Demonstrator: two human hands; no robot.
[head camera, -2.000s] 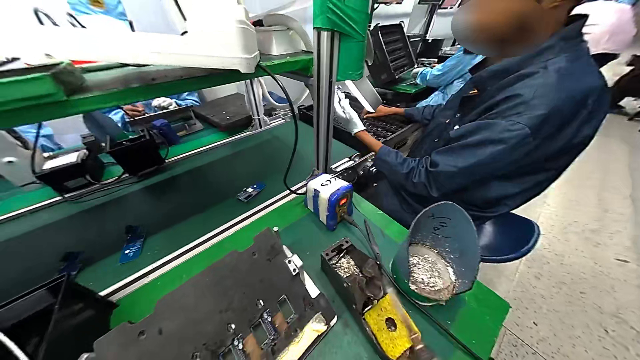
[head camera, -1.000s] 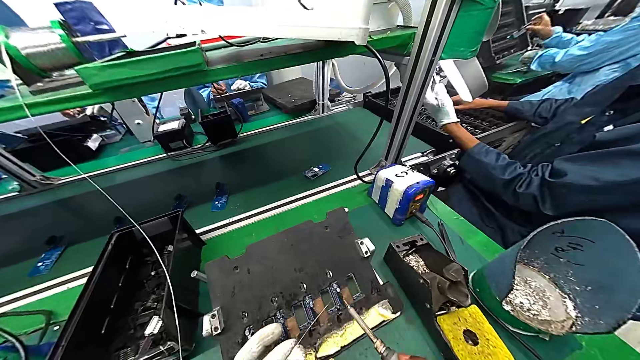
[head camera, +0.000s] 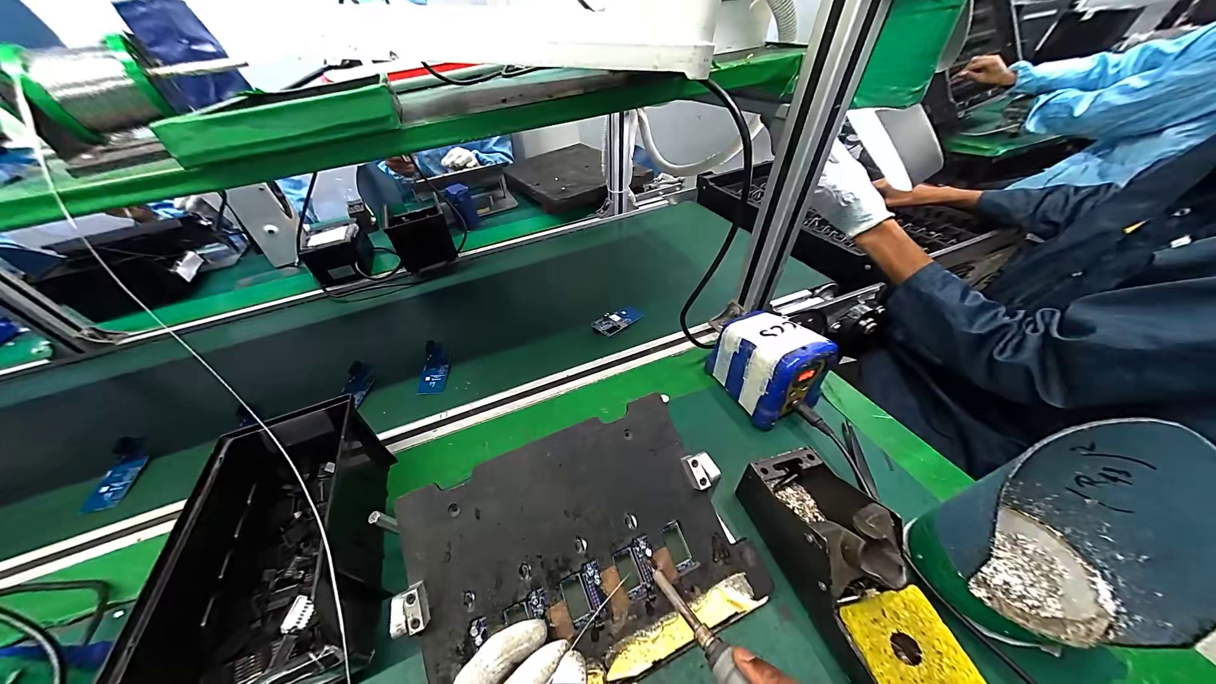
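My left hand (head camera: 527, 655), in a white glove, holds a thin solder wire (head camera: 600, 608) at the bottom edge of the view. Bare fingers of my right hand (head camera: 760, 668) grip a soldering iron (head camera: 693, 617). The iron's tip and the wire's end are close together over a small circuit board (head camera: 635, 559) set in a black fixture plate (head camera: 541, 484). Several boards sit in a row in the plate's openings. A yellow pad (head camera: 684, 629) lies along its lower edge. Most of both hands is below the view.
A black bin of small parts (head camera: 275, 560) stands left, a soldering station (head camera: 774, 366) behind right. An iron stand with yellow sponge (head camera: 907, 641) and a container of solder bits (head camera: 1045, 570) are at right. Blue boards (head camera: 434, 370) lie beyond. A solder spool (head camera: 81, 85) is above; a co-worker (head camera: 1064, 323) sits right.
My left hand and the soldering iron, out of view two seconds ago, are now over the fixture plate. The view has swung to the right part of the bench moving rightward in frame.
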